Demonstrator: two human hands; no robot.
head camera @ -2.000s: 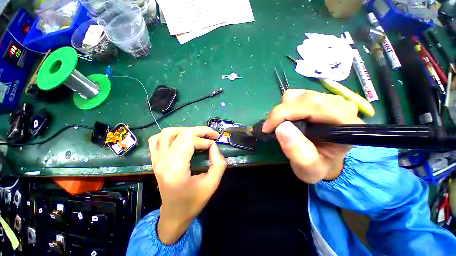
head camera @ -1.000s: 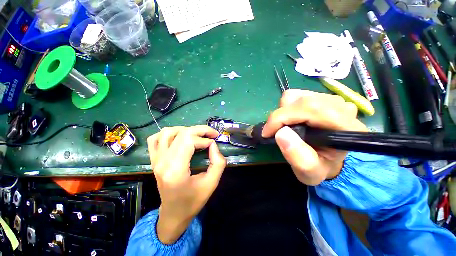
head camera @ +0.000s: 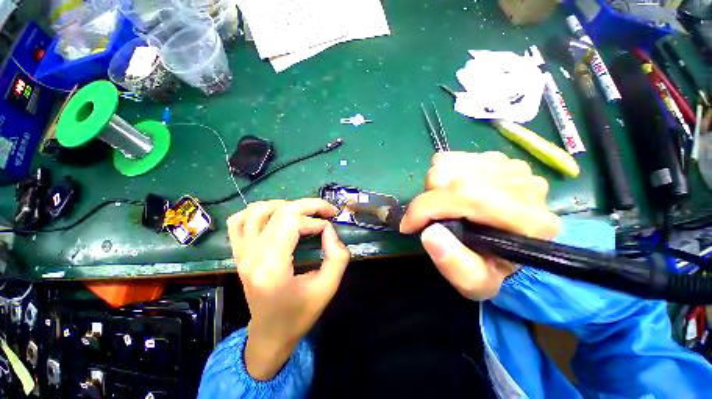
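Observation:
An opened watch case with circuit board [head camera: 337, 195] lies flat near the mat's front edge, with a dark flat part at its right. My left hand [head camera: 287, 269] is beside it, thumb apart from the index finger, whose tip touches the case's left side. My right hand [head camera: 480, 210] grips the black handle of a soldering iron [head camera: 539, 253]; the iron's metal part is over the case and hides some of it. Tweezers [head camera: 436, 128] show behind my right hand; their rear part is hidden, so I cannot tell whether the hand holds them too.
Left of the work are a second opened unit [head camera: 186, 220], a black square cover [head camera: 251, 156], a black cable [head camera: 293, 162] and a solder spool [head camera: 129, 132]. Clear cups [head camera: 195, 58] stand upper left. White scraps [head camera: 500, 84], a yellow-green handle [head camera: 539, 148] and a marker [head camera: 564, 109] lie right.
My right hand has moved slightly left, and the rear of the soldering iron's handle has swung down toward the front. My left hand has hardly moved. The view has shifted slightly.

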